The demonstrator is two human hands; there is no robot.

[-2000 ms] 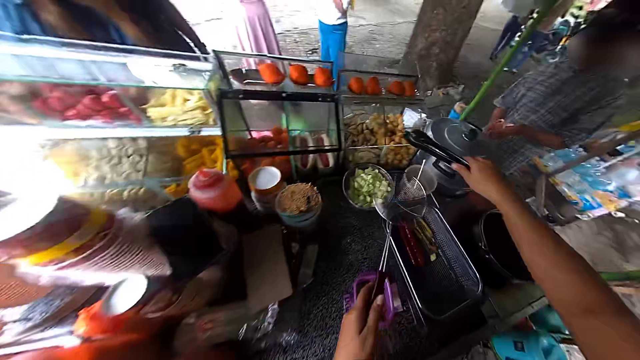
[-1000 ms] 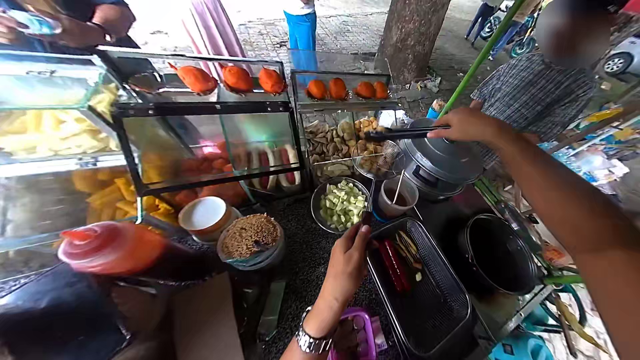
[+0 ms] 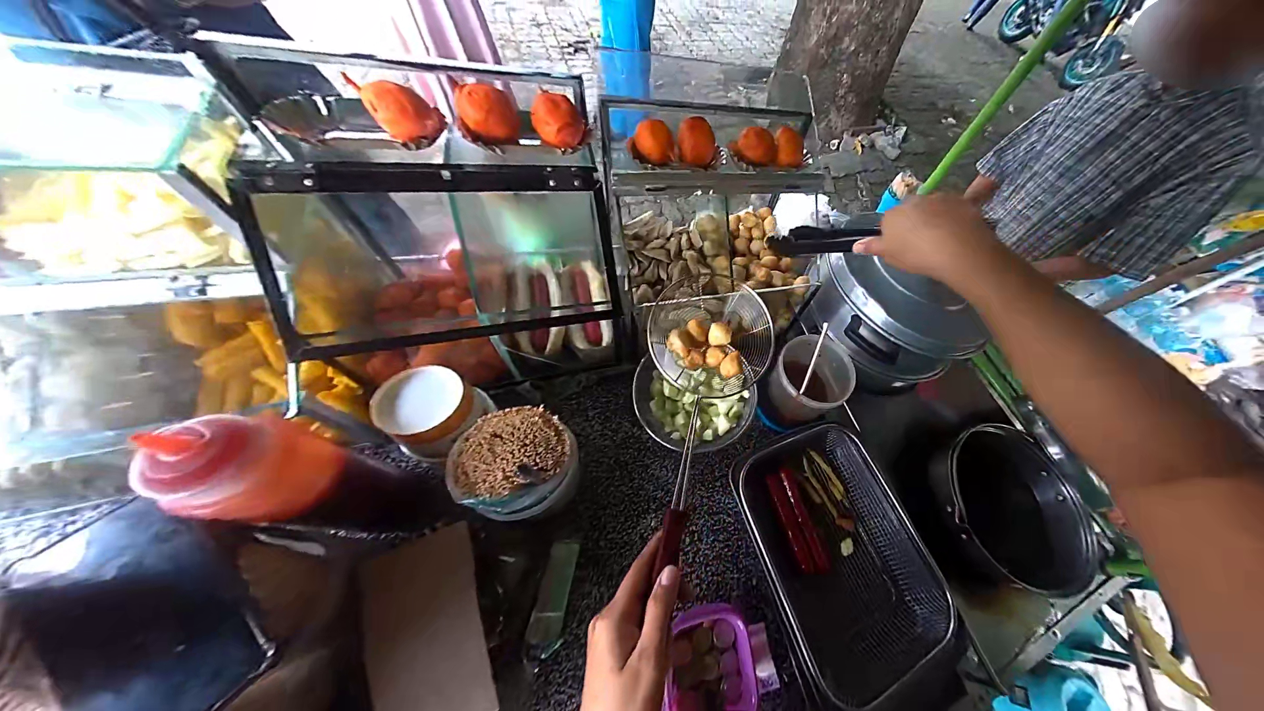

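My left hand (image 3: 637,627) grips the dark red handle of a wire-mesh skimmer (image 3: 671,533). Several fried balls (image 3: 716,348) rest in its round basket, which hangs above a bowl of chopped cucumber (image 3: 681,420). My right hand (image 3: 933,237) holds black tongs (image 3: 825,240), whose tips are near the glass compartment of round balls (image 3: 755,237). Whether the tongs grip anything is unclear. Below the right forearm, a mesh tray (image 3: 889,602) contains red sausages (image 3: 795,518) and some pale green pieces.
Orange battered food (image 3: 489,114) lines the case top. A lidded metal pot (image 3: 894,306), a cup of dark sauce (image 3: 810,380) and a black pan (image 3: 1022,509) stand right. A red sauce bottle (image 3: 237,469) and brown granule tub (image 3: 513,454) are left. A person in checked clothing (image 3: 1116,168) stands beyond.
My left hand now holds the skimmer with fried balls over the cucumber; one second ago that hand was near the cucumber bowl. The tongs have moved toward the glass case.
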